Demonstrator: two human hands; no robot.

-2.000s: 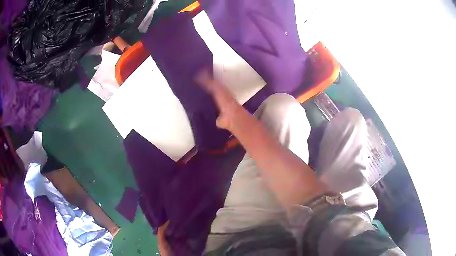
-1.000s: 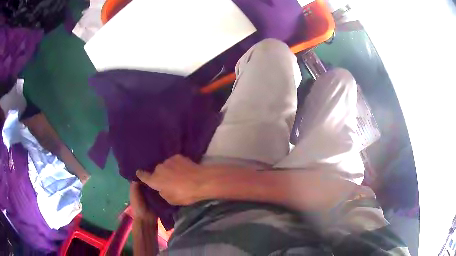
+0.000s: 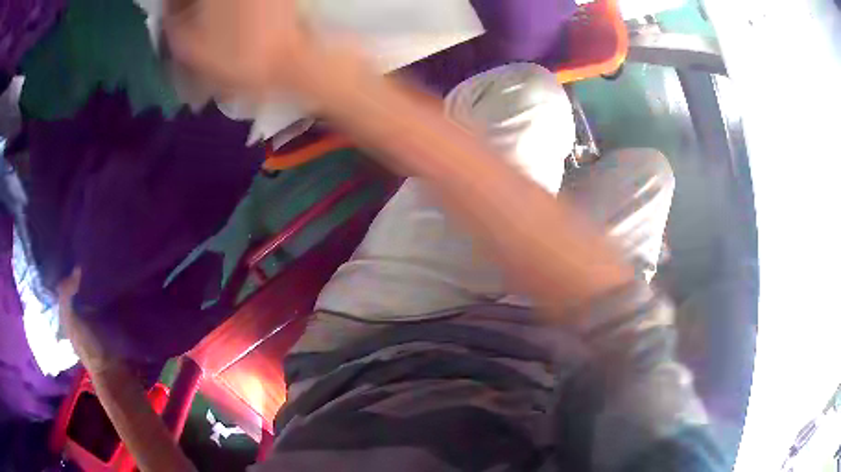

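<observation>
The dark purple cloth (image 3: 138, 212) hangs spread at the left, lifted off my lap, with ragged-looking, motion-blurred edges. My left hand (image 3: 72, 290) is at its lower left edge and grips it; most of the fingers are hidden by the cloth. My right hand (image 3: 230, 41) is at the top left, heavily blurred, over the near end of the white sheets (image 3: 406, 32). Whether it holds a sheet or cloth cannot be told. My right forearm crosses above my knees.
An orange-rimmed container (image 3: 595, 46) with purple cloth is beyond my knees. A red stool or bench (image 3: 244, 323) is at my left, with a smaller red frame (image 3: 69, 433) below. The white table (image 3: 798, 230) curves along the right, with a small dark looped thing (image 3: 804, 435) on it.
The purple cloth has moved from beside my lap up and left, uncovering the red bench. My right hand has moved from the cloth to the top left; my left hand has moved left.
</observation>
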